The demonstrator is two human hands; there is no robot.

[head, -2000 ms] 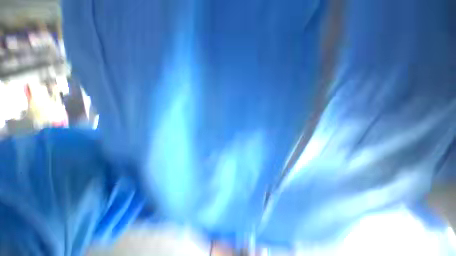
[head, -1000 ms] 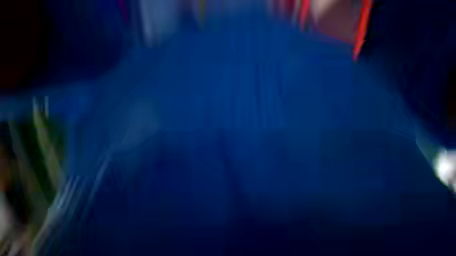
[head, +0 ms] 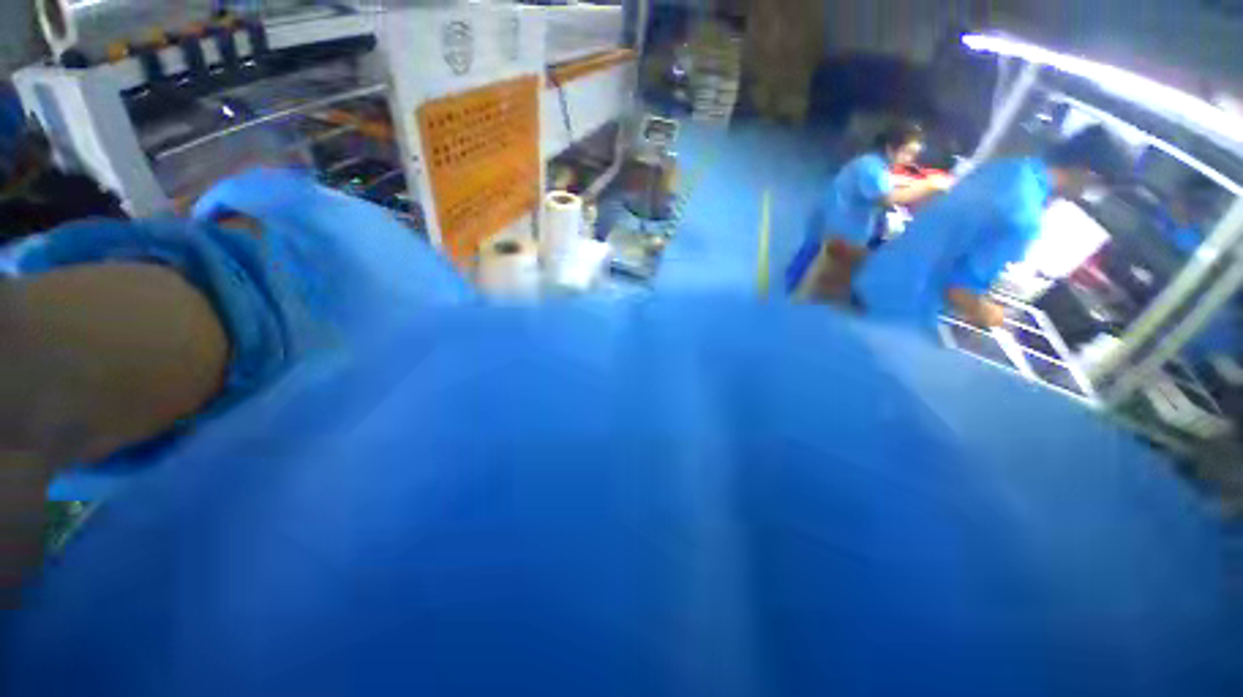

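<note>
Neither of my hands can be made out. A large blurred expanse of blue smock cloth (head: pixel 682 504) fills the lower half of the view. At the left edge a bare arm (head: pixel 116 354) comes out of a blue sleeve, very close and blurred; its hand is not seen and I cannot tell whose arm it is. No held object shows. Beyond the cloth stands a white-framed machine (head: pixel 409 123) with an orange panel (head: pixel 480 150).
White film rolls (head: pixel 509 266) stand beside the machine. Blue floor with a yellow line (head: pixel 765 238) runs back in the middle. At the right, a person in blue (head: pixel 954 232) leans over white-edged frames (head: pixel 1050 361); another person (head: pixel 859 198) is behind. A lit tube (head: pixel 1118 82) hangs above.
The view has swung from close, blurred blue cloth to a wider look over the hall. The machine, film rolls, floor, workers and bare arm now show.
</note>
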